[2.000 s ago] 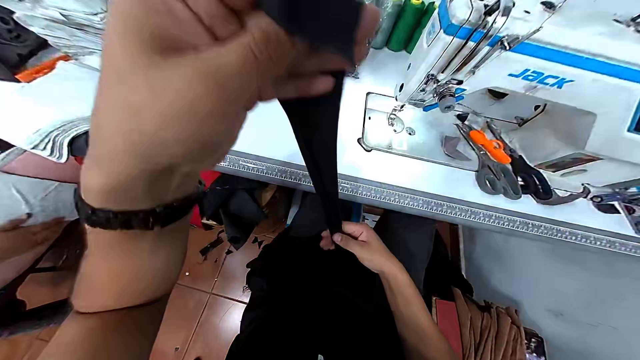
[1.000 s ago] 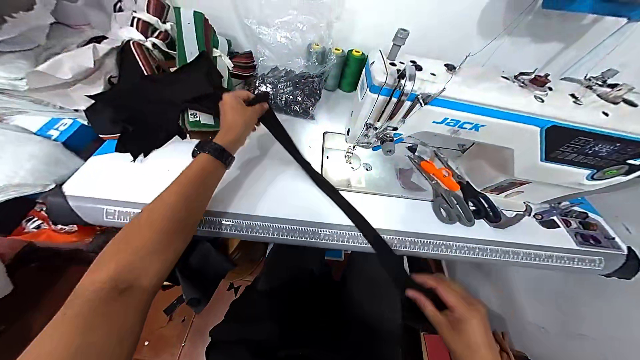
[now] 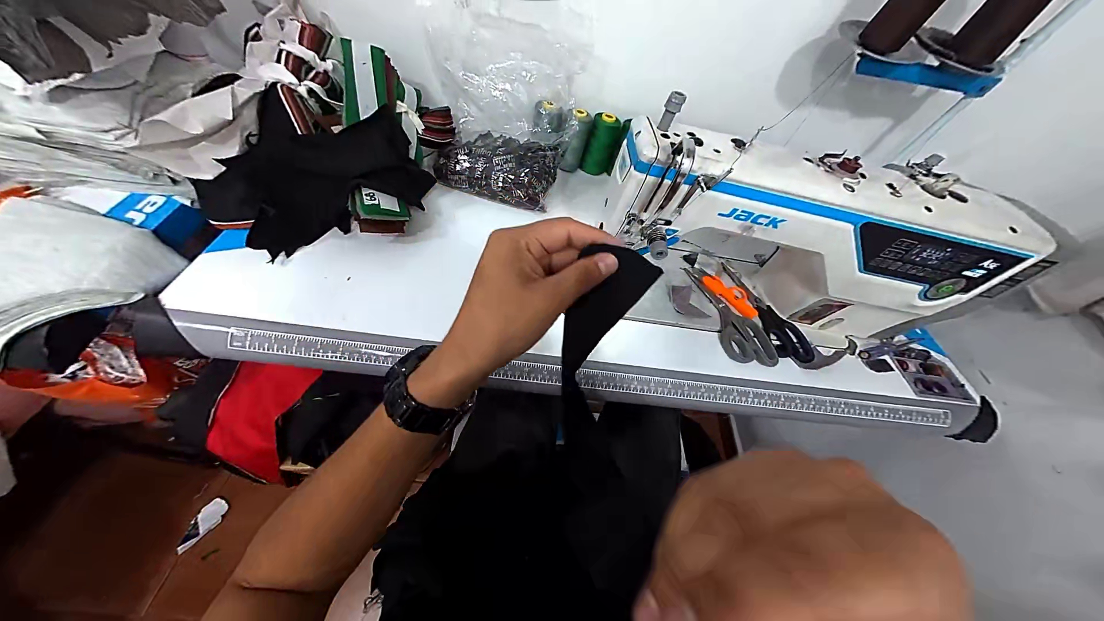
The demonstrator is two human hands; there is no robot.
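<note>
My left hand, with a dark watch on the wrist, pinches the end of a black fabric strip between thumb and fingers. The strip hangs over the table's front edge toward the black cloth on my lap, where its outline is lost. My right hand is large and blurred at the lower right; its fingertips are hidden. Behind the strip stands a white Jack sewing machine. Scissors with grey handles and an orange-handled tool lie on its bed.
A measuring tape runs along the table's front edge. Black cloth pieces lie at the back left beside striped bundles. A plastic bag of labels and green thread spools stand behind. White cloth stacks fill the left side.
My left hand has moved from above the table's back part to nearer its front edge, still pinching the strip. My right hand has come closer to the camera, and the strip is no longer stretched diagonally.
</note>
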